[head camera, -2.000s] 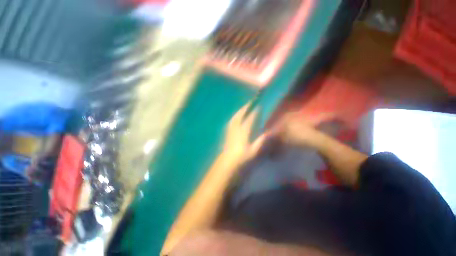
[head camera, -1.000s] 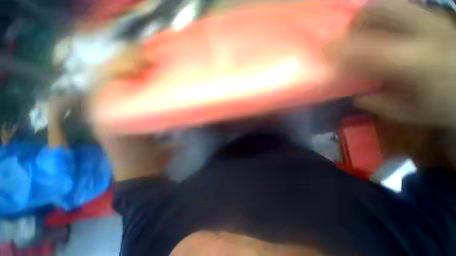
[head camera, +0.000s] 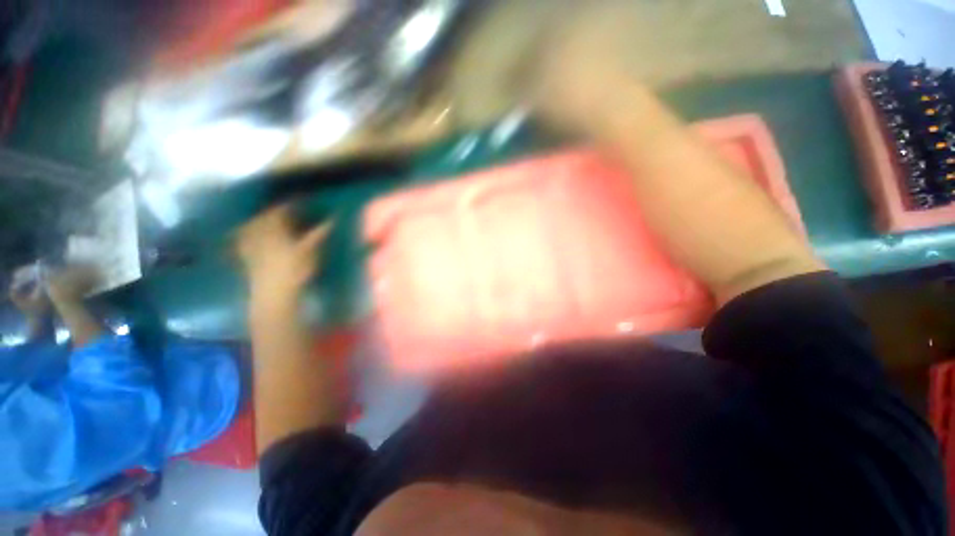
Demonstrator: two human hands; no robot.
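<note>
A pink tray [head camera: 524, 251] lies on the green mat [head camera: 827, 136] at the near edge of the bench, right in front of me. No parts show in it; its surface is bright and blurred. My left hand [head camera: 283, 249] is over the mat to the left of the tray, fingers apart, not touching the tray. My right arm crosses above the tray's right part. My right hand [head camera: 586, 79] is beyond the tray's far edge, over the tan sheet [head camera: 723, 42], and too blurred to read its fingers.
A second pink tray [head camera: 888, 199] at the right holds rows of dark components [head camera: 927, 131] with orange middles. Metal parts [head camera: 408, 52] and white sheets [head camera: 220, 131] lie blurred at the far left. A person in blue [head camera: 115, 403] sits at left. A red crate edge shows lower right.
The pink tray, one second ago raised between both hands, now lies on the mat. My left hand has let go and moved off it; my right hand has moved beyond its far edge.
</note>
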